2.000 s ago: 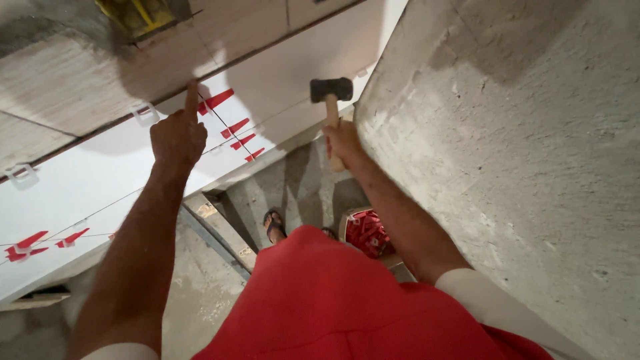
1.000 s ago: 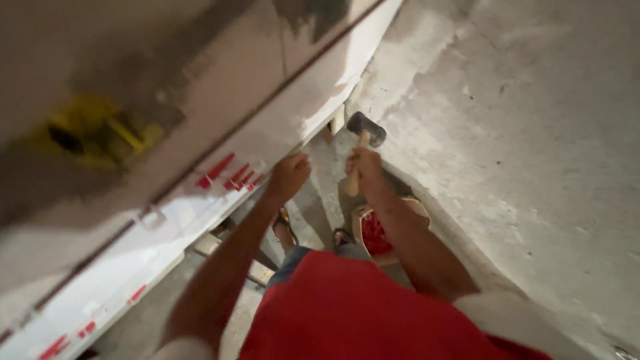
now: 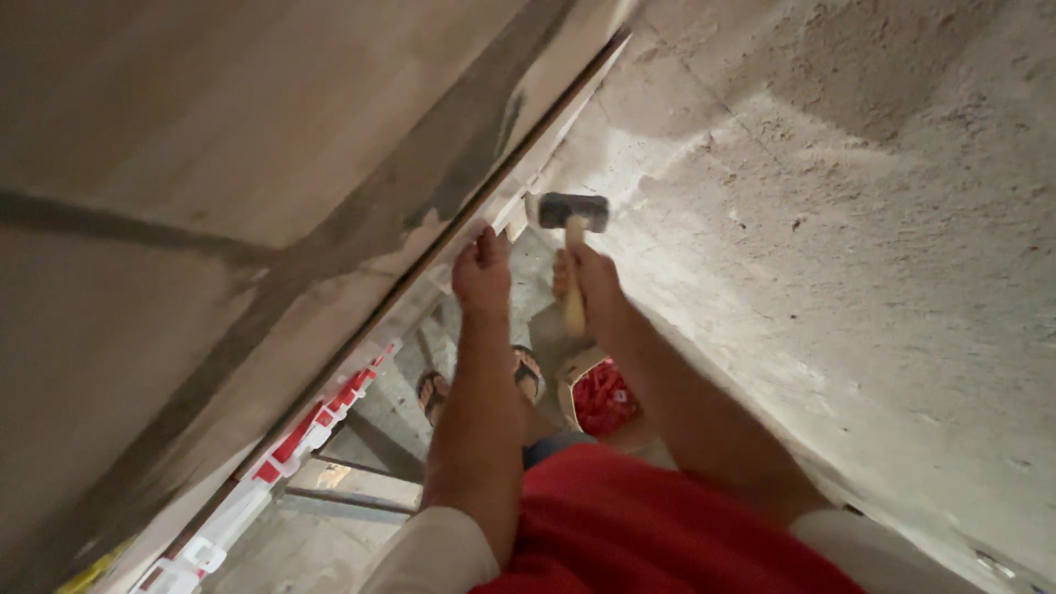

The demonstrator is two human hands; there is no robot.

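Note:
My right hand (image 3: 596, 285) is closed round the wooden handle of a mallet (image 3: 573, 212) with a dark head, held upright close to the rough wall. To its left, my left hand (image 3: 482, 268) is at the white face of the wall tiles, just under their dark top edge; whether its fingers hold anything is hidden. Lower left along that face, several red tile-leveling wedges (image 3: 297, 431) sit in translucent clips (image 3: 205, 554). A box of red wedges (image 3: 606, 398) is on the floor below my right forearm.
A bare, rough plastered wall (image 3: 858, 272) runs along the right. The tiled wall's dark upper edge (image 3: 462, 216) runs diagonally to the corner. Below are my sandalled feet (image 3: 525, 373) and a board (image 3: 355, 483). A yellow thing (image 3: 95, 571) shows at lower left.
My left hand has moved from the wedges along the tiles toward the corner. The mallet stays in my right hand. The view has turned and moved markedly toward the corner.

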